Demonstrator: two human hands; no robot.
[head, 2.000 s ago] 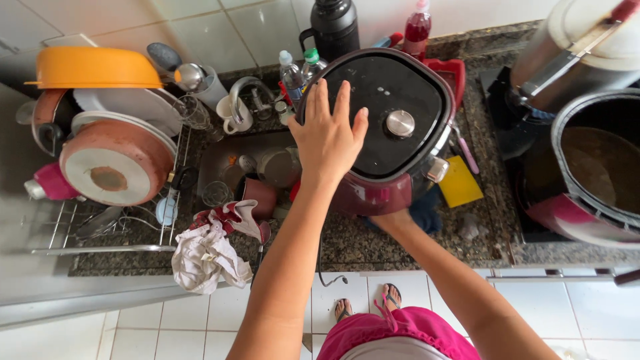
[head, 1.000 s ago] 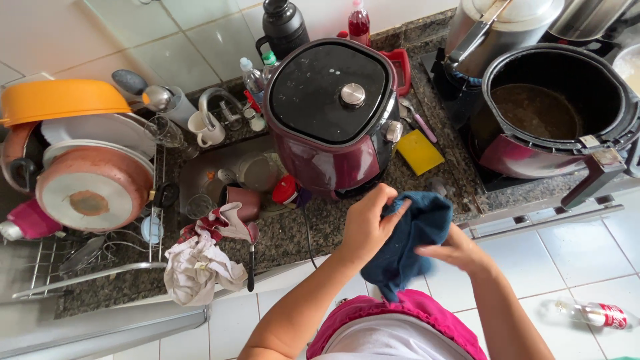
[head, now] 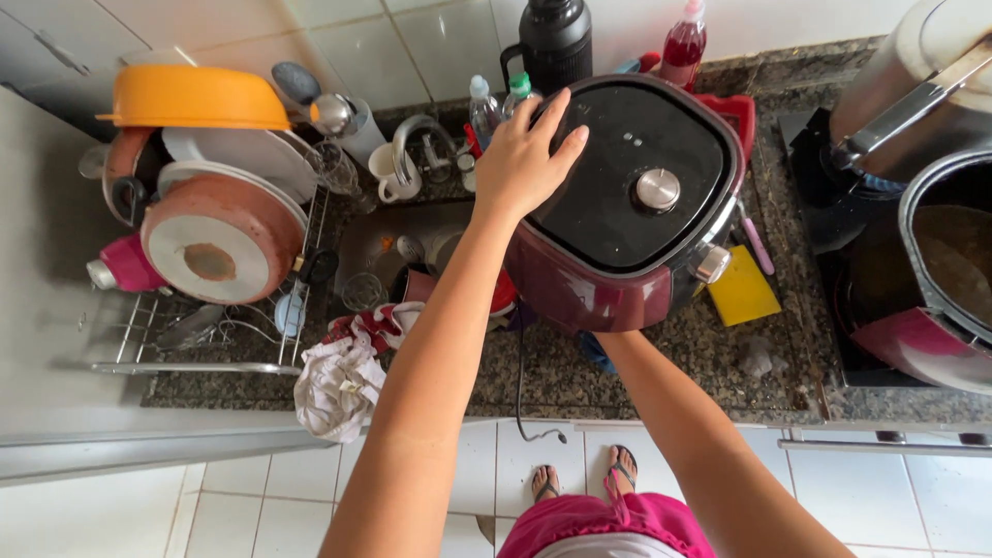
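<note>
A dark red air fryer body (head: 589, 298) with a black top and a silver knob (head: 657, 190) stands on the granite counter. My left hand (head: 531, 159) rests with spread fingers on the left edge of its top. My right hand reaches under or inside the lower front of the body; only its wrist and forearm show, the fingers are hidden. A bit of blue cloth (head: 597, 353) shows beside that wrist. The power cord (head: 521, 387) hangs over the counter's front edge.
Left are a sink (head: 372, 232), a crumpled cloth (head: 341, 384) and a loaded dish rack (head: 198, 368). A yellow sponge cloth (head: 742, 287) lies right of the fryer. Farther right, a pressure cooker (head: 891, 116) stands over a lit burner, near a pot-like basket (head: 899, 341) holding liquid.
A second ago both hands held the blue cloth in front of the fryer. Now my left hand is on the fryer's top and my right hand is at its lower front.
</note>
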